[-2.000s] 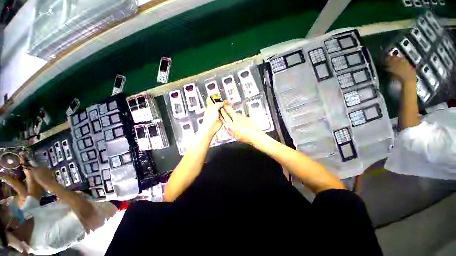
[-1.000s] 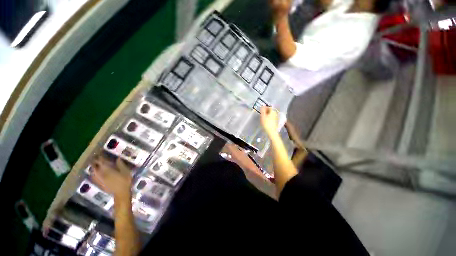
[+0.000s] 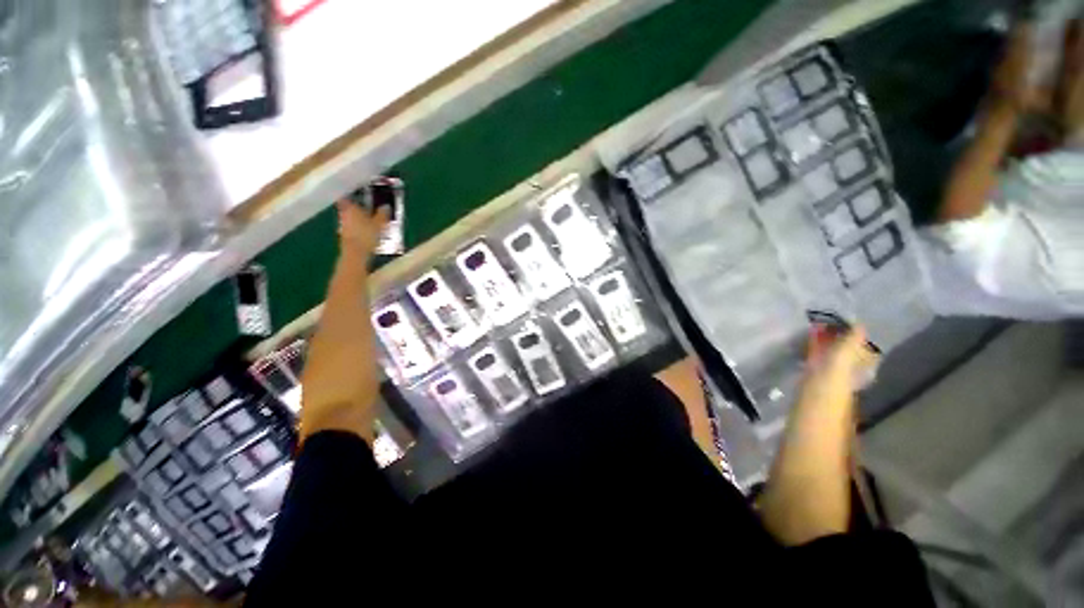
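My left hand [image 3: 360, 228] is over the green belt, its fingers closed on the edge of a white phone with a dark window [image 3: 390, 216]. My right hand [image 3: 842, 359] is above the lower right of the grey-white tray [image 3: 737, 279]. Its fingers are closed on a black-framed front housing [image 3: 829, 318], mostly hidden and blurred. Several other front housings [image 3: 689, 164] lie along that tray's top and right side. Between my hands, a clear tray [image 3: 476, 335] holds two rows of white phone bodies [image 3: 490, 283] with dark ovals at one end.
More phones [image 3: 252, 299] lie spaced on the green belt [image 3: 476, 160]. A white shelf [image 3: 357, 89] with a wooden edge is above, with clear plastic trays [image 3: 95, 214] and a black-framed part [image 3: 232, 71]. At left is another housing tray [image 3: 208, 469]. A co-worker's arm [image 3: 981, 166] is at right.
My left hand has moved from over the phone-body tray to a phone on the belt. My right hand stays over the housing tray's lower part. The view has swung back left.
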